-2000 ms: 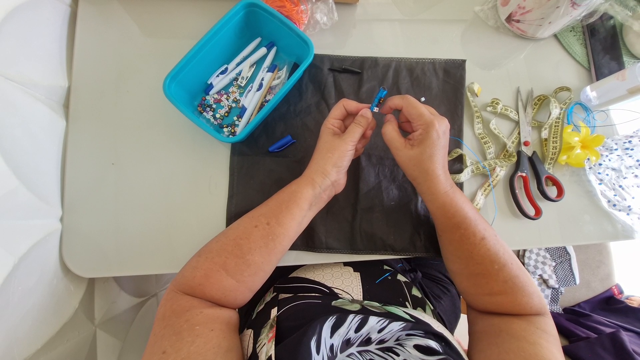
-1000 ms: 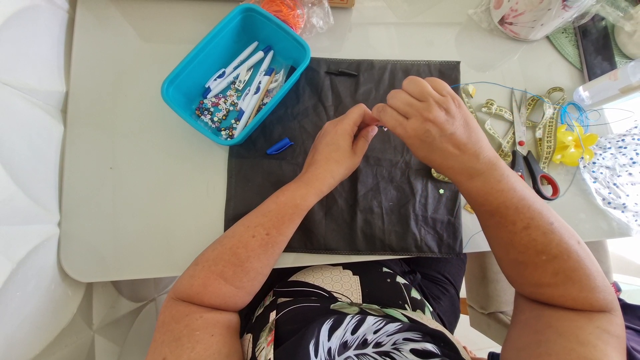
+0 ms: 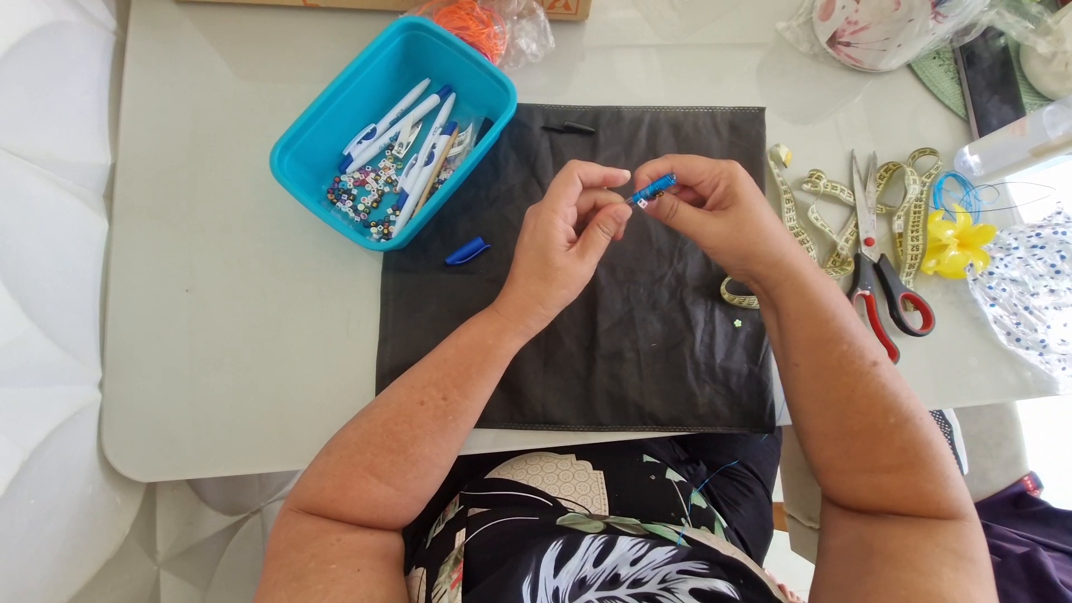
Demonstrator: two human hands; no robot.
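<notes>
Over the black cloth (image 3: 569, 352), my right hand (image 3: 703, 205) pinches a small piece wrapped in blue cord (image 3: 655, 189), with little letter beads on it. My left hand (image 3: 569, 243) meets its left end, thumb and fingers close together on what seems a thin tip or strand, too small to tell. A blue pen cap (image 3: 466, 251) lies on the cloth left of my left hand, and a black pen cap (image 3: 569, 128) lies above the hands. A tiny pale green flower bead (image 3: 738, 323) rests below my right wrist. Thin blue cord (image 3: 708, 481) shows against my clothes.
At upper left a turquoise plastic container (image 3: 289, 159) holds pens and beads, beside orange cord (image 3: 473, 29) in plastic. To the right lie a yellow measuring tape (image 3: 791, 201), scissors (image 3: 868, 243), a coil of blue cord (image 3: 955, 193), a yellow flower (image 3: 957, 241) and a phone (image 3: 988, 84).
My right hand, one second ago higher with its back over the work, has turned and lowered, so the blue-wrapped piece shows again. The blue cord that stretched toward the right has dropped from there.
</notes>
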